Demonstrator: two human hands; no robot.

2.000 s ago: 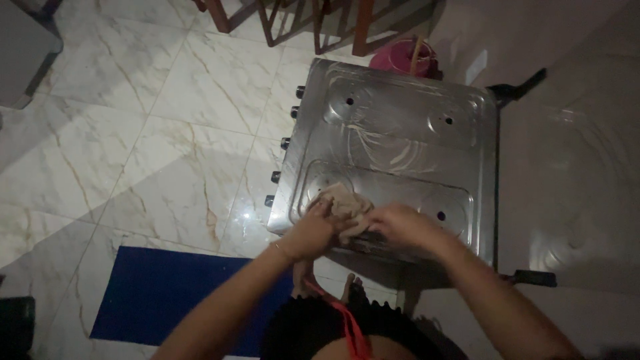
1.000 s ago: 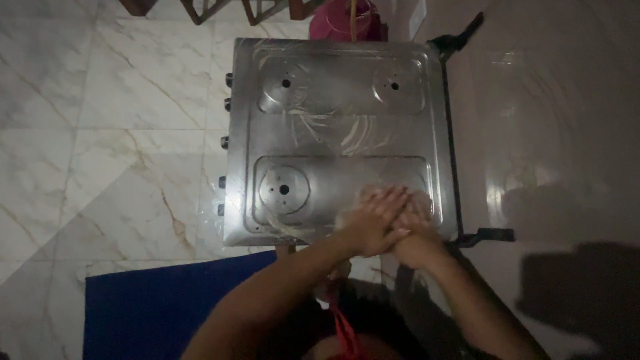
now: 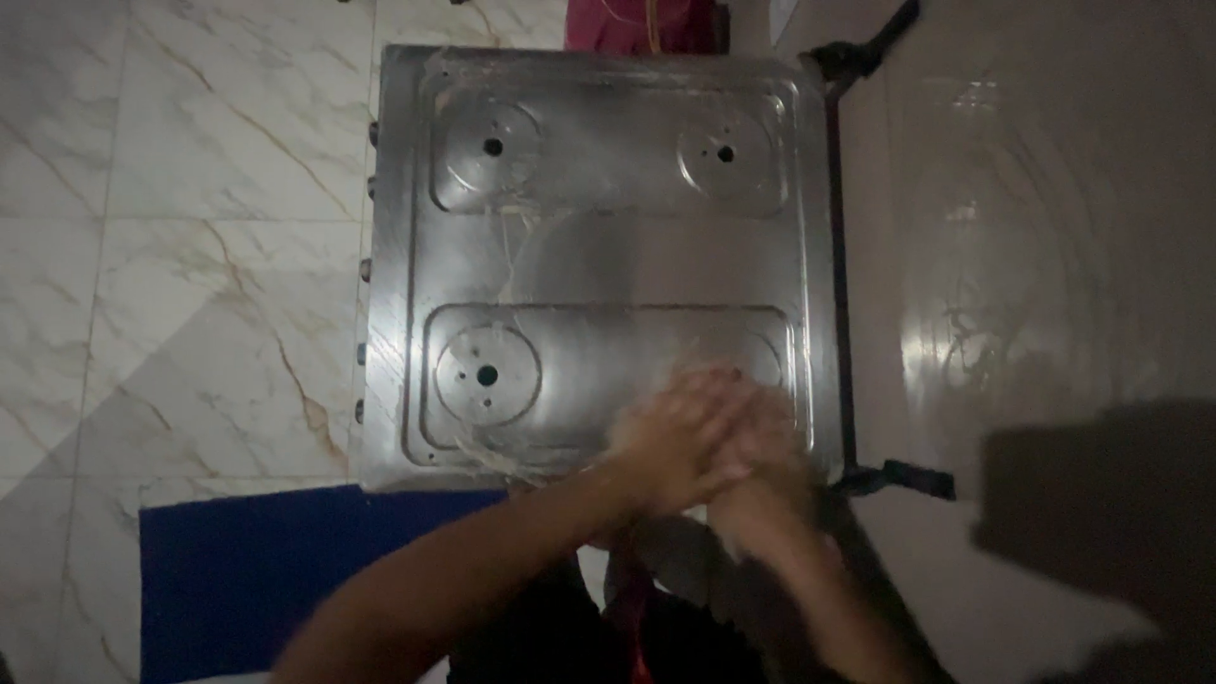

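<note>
A stainless steel stove top (image 3: pixel 608 261) with round burner recesses fills the middle of the head view, and its burners are off. My left hand (image 3: pixel 674 437) and my right hand (image 3: pixel 760 437) overlap over its near right burner recess. Both are blurred, and their fingers point away from me. A pale blur beside the hands may be the edge of a cloth, mostly hidden under them; which hand grips it is unclear. Whitish streaks mark the metal near the front edge and left of the centre.
Control knobs (image 3: pixel 366 270) line the stove's left side. Dark hinge arms (image 3: pixel 898 478) stick out at its right corners, beside a shiny wall (image 3: pixel 959 285). A pink container (image 3: pixel 641 27) stands beyond the far edge. A blue mat (image 3: pixel 256 579) lies on the marbled floor tiles (image 3: pixel 228 342).
Two seconds ago my hands held a light cloth at the near left burner; they have moved right across the stove top and now overlap. The curved streaks in the middle have thinned. The view has shifted.
</note>
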